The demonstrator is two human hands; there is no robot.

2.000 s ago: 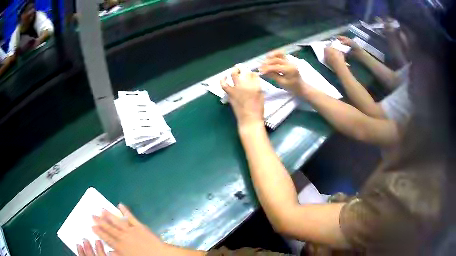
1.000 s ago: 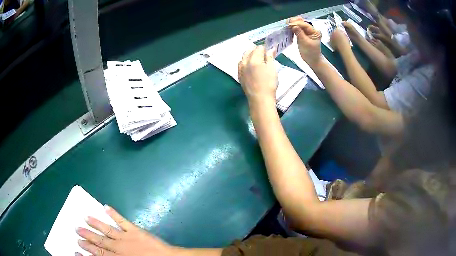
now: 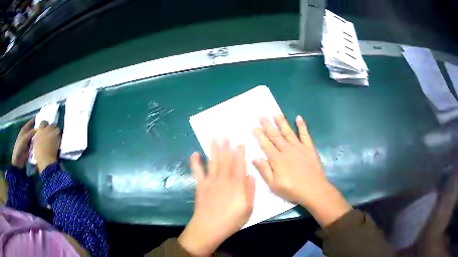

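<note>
A white paper sheet or stack (image 3: 236,113) lies flat and turned at an angle on the green bench before me. It looks blank on top; how many sheets it holds I cannot tell. My left hand (image 3: 221,185) lies palm down over its lower left part, fingers apart and slightly blurred. My right hand (image 3: 291,160) lies palm down on its right part, fingers spread. Neither hand is closed around the paper. The palms hide the middle of the paper.
A pile of folded leaflets (image 3: 345,50) lies beside the upright post (image 3: 311,25) at the metal rail (image 3: 176,62). At left, a neighbour's hands (image 3: 42,143) hold paper near another narrow pile (image 3: 78,123). More paper (image 3: 432,83) lies at far right.
The view has swung left, so the paper now sits centrally and the leaflet pile is at upper right. My left hand now shows fully. The left neighbour's hands have come into view.
</note>
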